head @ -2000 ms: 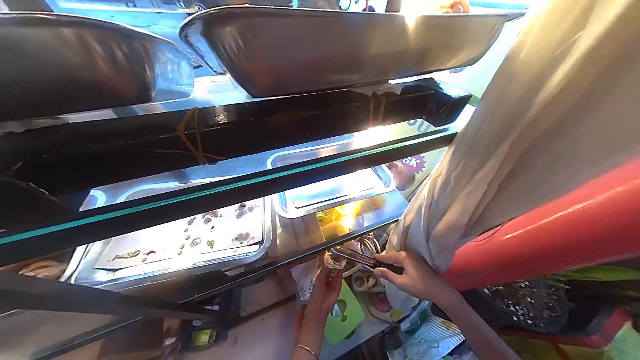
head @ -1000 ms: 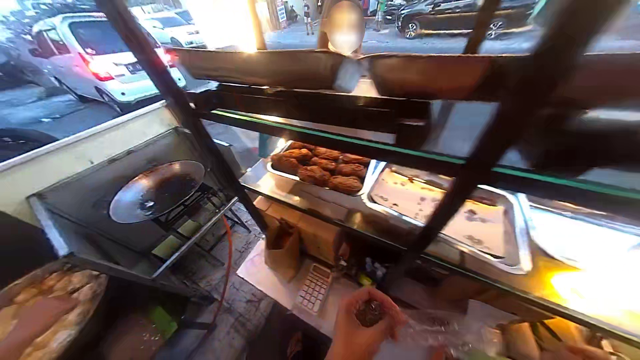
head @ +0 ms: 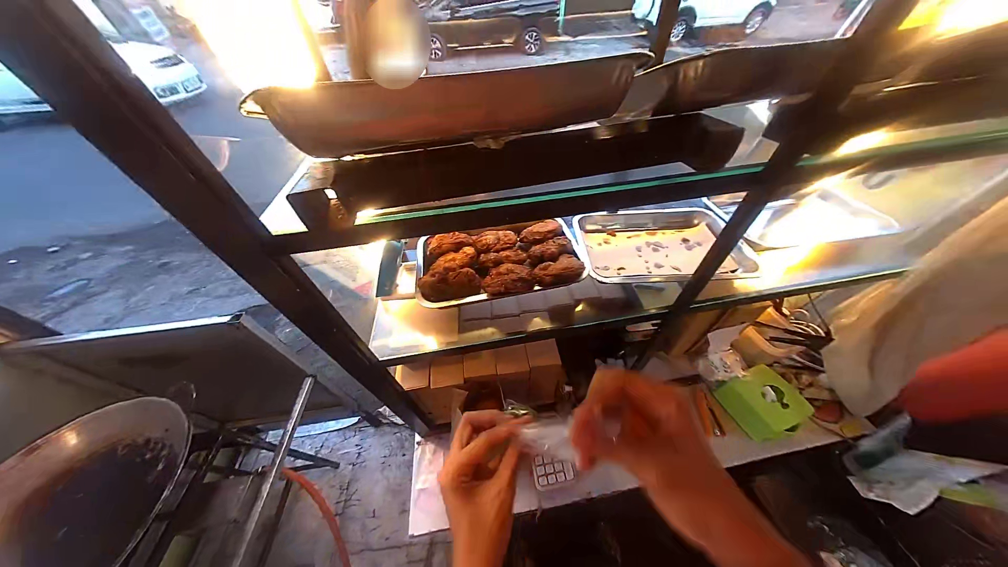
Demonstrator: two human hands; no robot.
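Observation:
My left hand (head: 480,465), at lower centre, pinches one end of a small clear plastic bag (head: 547,437); something dark green shows near its fingertips. My right hand (head: 630,425), blurred, is at the bag's other end with its fingers bent. The bag spans the gap between both hands, above a white calculator (head: 554,471) on the counter. What the bag holds is not clear. Behind the hands, under the glass shelf, stand brown cardboard boxes (head: 512,361).
Fried chicken pieces (head: 504,260) fill a metal tray on the glass shelf, beside a paper-lined tray (head: 654,250) with crumbs. A green box (head: 764,403) and utensils (head: 791,335) lie right. A large wok (head: 94,480) stands at lower left, near a dark frame post (head: 236,236).
The view has swung widely. Two seconds ago my right hand held tongs; now no tongs are in it. One second ago my left hand held a small dark item beside a clear bag; both hands are now at a bag.

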